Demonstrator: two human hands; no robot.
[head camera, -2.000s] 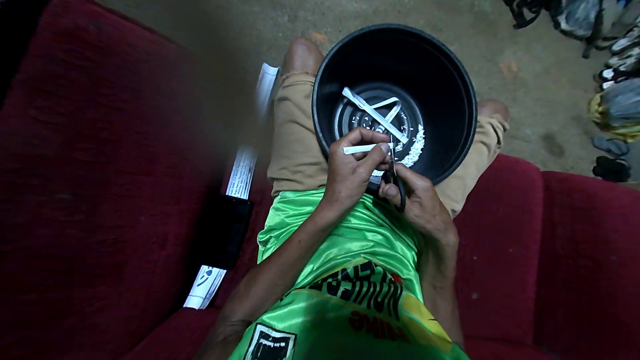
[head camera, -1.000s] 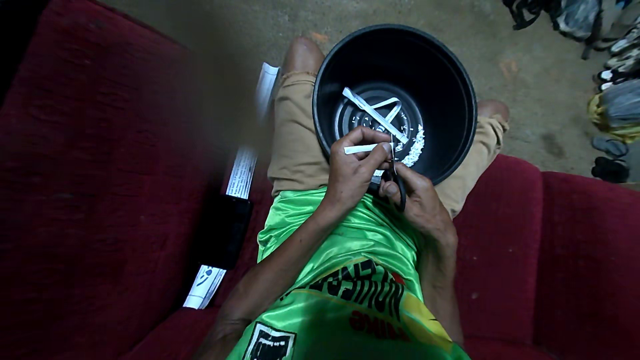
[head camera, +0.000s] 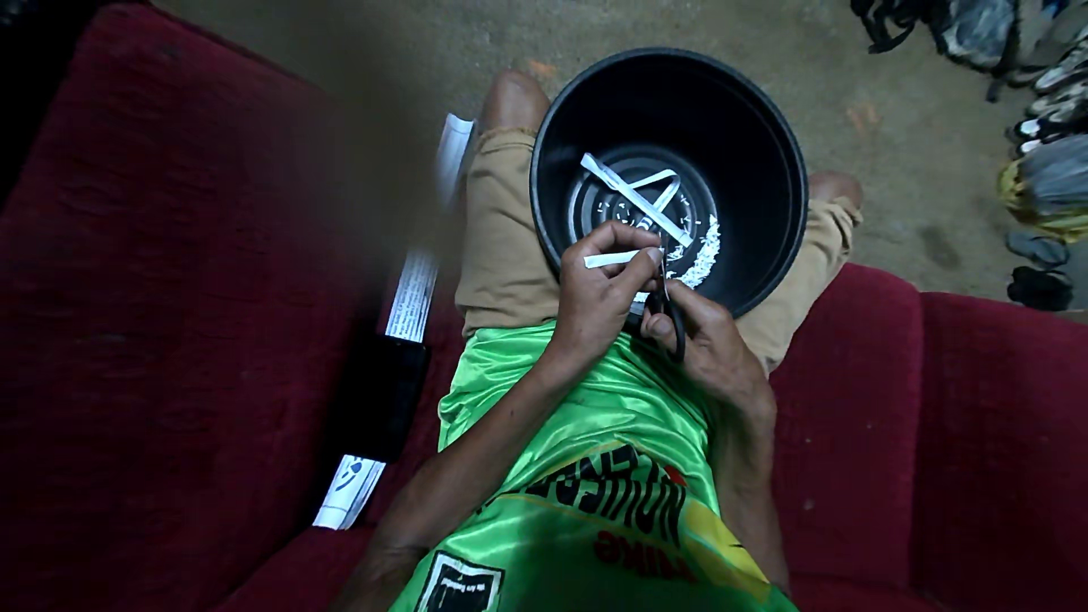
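My left hand (head camera: 608, 276) pinches a narrow white paper strip (head camera: 609, 259) over the near rim of a black plastic bucket (head camera: 544, 183). Black-handled scissors (head camera: 677, 327) are in my right hand (head camera: 701, 340), their blades pointing away from me beside the left fingertips, at the strip's right end. Whether the blades are apart cannot be told. Inside the bucket lie longer folded white strips (head camera: 633, 197) and a curved heap of small white paper bits (head camera: 705, 255). The bucket stands between my legs.
On the red sofa (head camera: 850, 408) at my left side, a black object (head camera: 387, 395) lies over printed paper (head camera: 348, 493). A blurred dark shape covers part of the upper left. Bags (head camera: 1054, 183) and shoes (head camera: 1039, 289) lie on the floor at the far right.
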